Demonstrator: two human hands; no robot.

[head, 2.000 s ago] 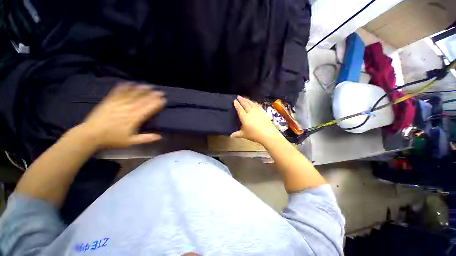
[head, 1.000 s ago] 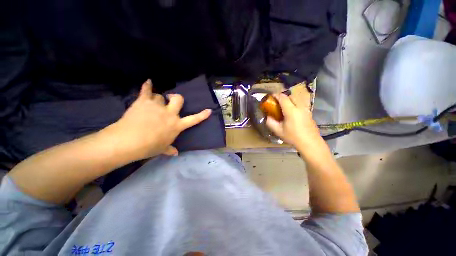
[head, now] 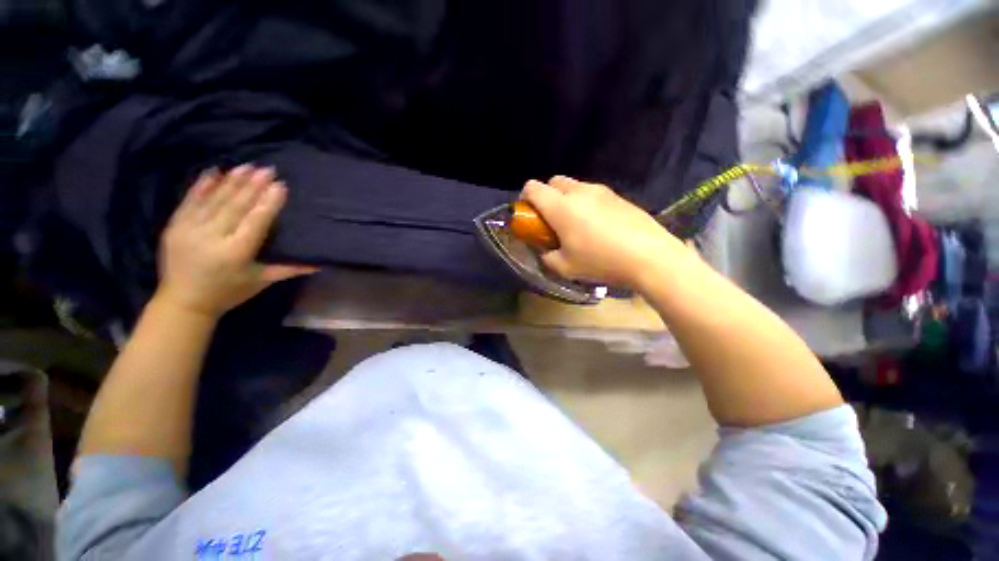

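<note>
The dark garment (head: 372,208) lies as a long flat tube along the table's front edge, with a thin seam line along it. My left hand (head: 225,236) lies flat on its left part, fingers apart, holding nothing. My right hand (head: 592,230) is closed around the orange-brown handle of the iron (head: 534,272). The iron is on the right part of the tube, its tip pointing left and up. The iron's soleplate is hidden beneath its body.
A large black garment pile (head: 526,88) lies behind the tube. A yellow hose (head: 712,189) runs right from the iron. At the right are a white rounded container (head: 838,247), a blue object (head: 824,126) and dark red cloth (head: 911,247). A tan board (head: 592,312) shows at the table edge.
The right hand lay on the cloth, then gripped the iron at the right; now it has brought the iron left onto the tube. The left hand has moved left and lies flat.
</note>
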